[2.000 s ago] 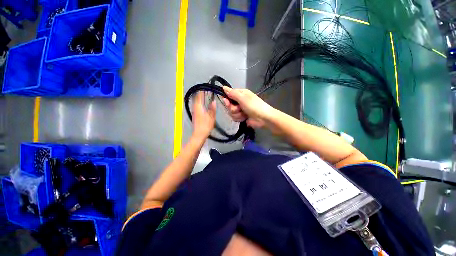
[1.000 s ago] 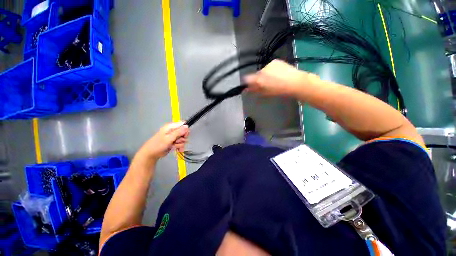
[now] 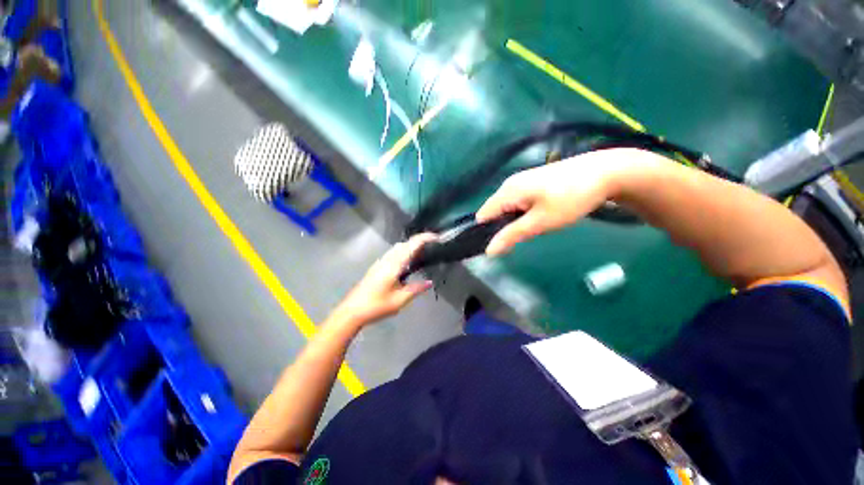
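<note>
A thick black cable bundle (image 3: 462, 244) is stretched between my two hands over the near edge of the green bench. My left hand (image 3: 388, 281) grips its left end, with the fingers around it. My right hand (image 3: 535, 206) grips its right end, thumb and fingers closed on it. More black cables (image 3: 559, 138) lie in a curve on the bench behind my right hand and forearm, partly hidden by them. The picture is blurred, so single strands cannot be told apart.
A small white roll (image 3: 605, 278) is on the green bench (image 3: 692, 85). White strips (image 3: 387, 104) lie farther back. A stool with a checked seat (image 3: 274, 163) stands left of the bench. Blue crates (image 3: 142, 417) holding black cables are on the floor at the left.
The view has turned towards the bench. My hands have come closer together, and the loose loop between them now shows as a short thick bundle. The stool seat and white roll have come into view.
</note>
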